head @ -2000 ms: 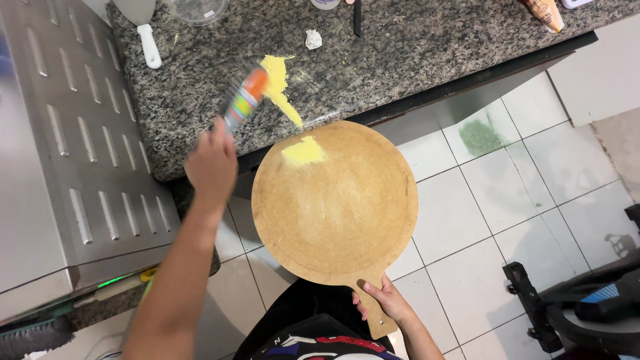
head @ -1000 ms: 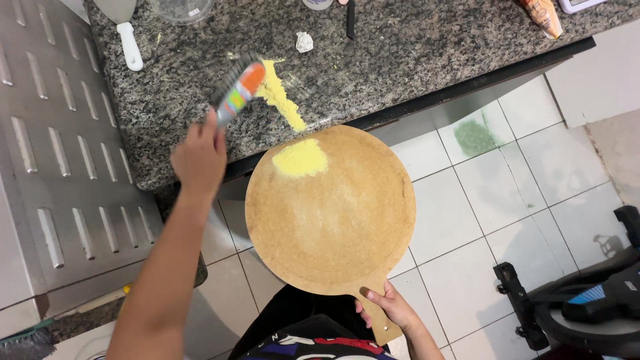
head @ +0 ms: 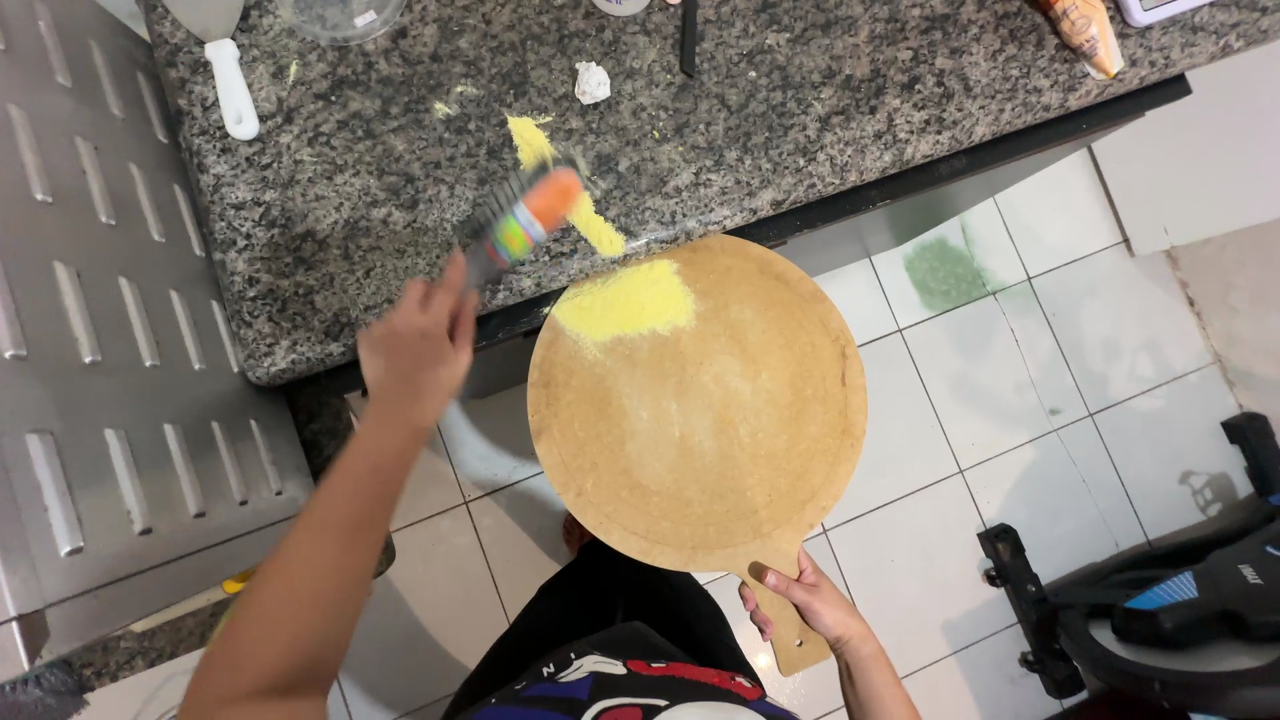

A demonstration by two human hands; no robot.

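Observation:
My left hand (head: 418, 345) grips the handle of a brush (head: 530, 220) with an orange end and a colourful label, blurred over the granite counter. Beside and partly behind the brush lies a strip of yellow powder (head: 598, 228). A round wooden pizza peel (head: 700, 420) is held against the counter's front edge, just below that strip. A patch of yellow powder (head: 635, 302) covers the peel's upper left part. My right hand (head: 805, 605) is closed around the peel's short handle, thumb on top.
On the counter (head: 820, 120) are a white-handled scraper (head: 233, 90), a clear round container (head: 340, 15), a crumpled white lump (head: 592, 82), a black utensil (head: 689, 38) and an orange packet (head: 1082, 35). A slotted metal panel (head: 100, 290) stands left; black wheeled equipment (head: 1150, 600) is at lower right.
The powder patch on the peel has grown, while the strip on the counter has thinned. My left hand has moved right with the brush since one second ago. My right hand keeps hold of the peel.

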